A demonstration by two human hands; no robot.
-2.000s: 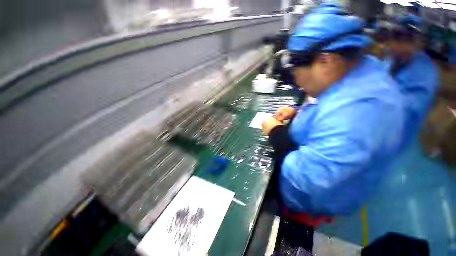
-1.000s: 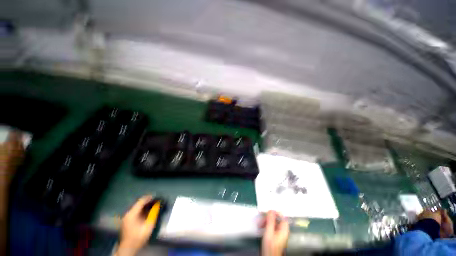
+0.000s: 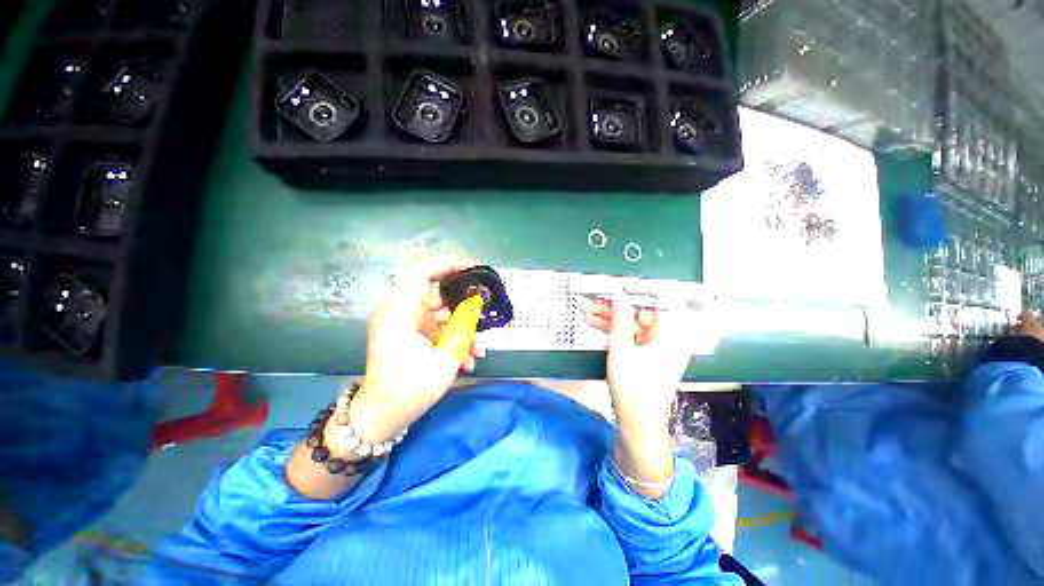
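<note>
My left hand, with a yellow-orange finger cot on one digit, holds a black watch housing above the bench. My right hand holds slim silver tweezers over the right part of the adhesive dot sheet, a white strip with a grid of tiny dark dots. The housing covers part of the strip's left end. Whether the tweezers' tip holds anything is too small to tell.
A black foam tray with housings lies ahead, another foam tray at left. Two pale rings lie on the green mat. Dark sealing rings are heaped on white paper. Clear trays and a blue item lie at right.
The view has swung from the neighbouring worker back down to the wearer's own bench. Both hands are now nearer the middle, with the housing beside the dotted strip.
</note>
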